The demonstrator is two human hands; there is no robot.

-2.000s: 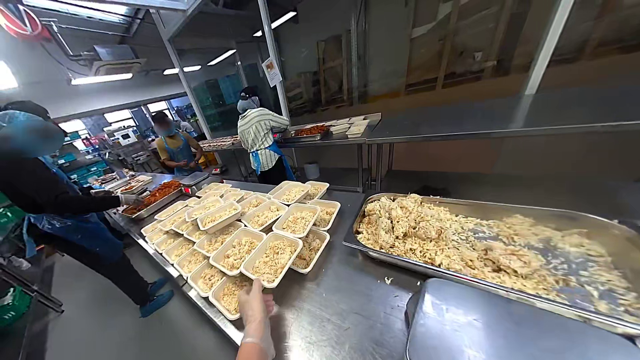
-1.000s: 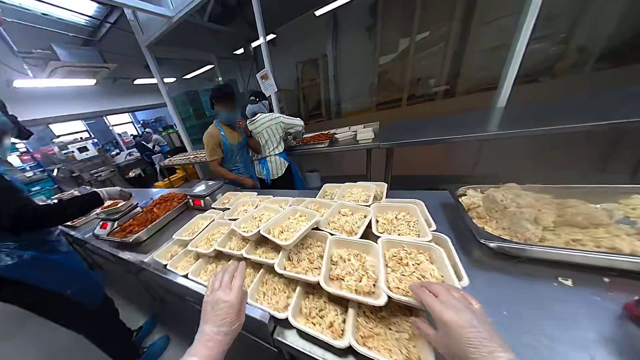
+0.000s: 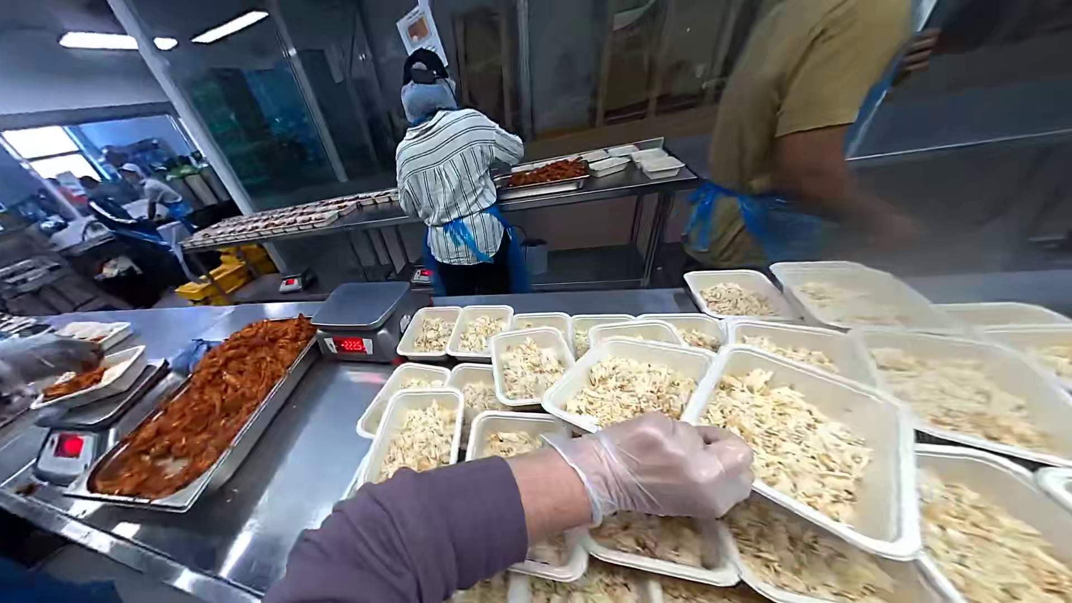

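My left hand [image 3: 674, 469], in a clear glove, has its fingers curled at the near left rim of a white rectangular food tray [image 3: 808, 448] and grips it there. Pale shredded food fills this tray, which rests tilted on other filled trays. Just left of it, a similar tray [image 3: 636, 387] lies behind my knuckles. Smaller-looking filled trays [image 3: 419, 435] stand to the left, and more overlap at the right, among them a large one [image 3: 963, 394]. My glove and sleeve hide parts of the trays beneath. My right hand is out of view.
A deep steel pan [image 3: 205, 410] of reddish-brown food stands left on the steel table [image 3: 293, 452], by a digital scale [image 3: 360, 322]. A gloved hand [image 3: 50, 360] of another person is at far left. A person in a striped shirt [image 3: 456, 176] works behind; another [image 3: 787, 126] is at upper right.
The view has swung left. One second ago both my hands were over the trays, fingers spread; now my left hand is curled on a rim. The person in the tan shirt has moved to the right.
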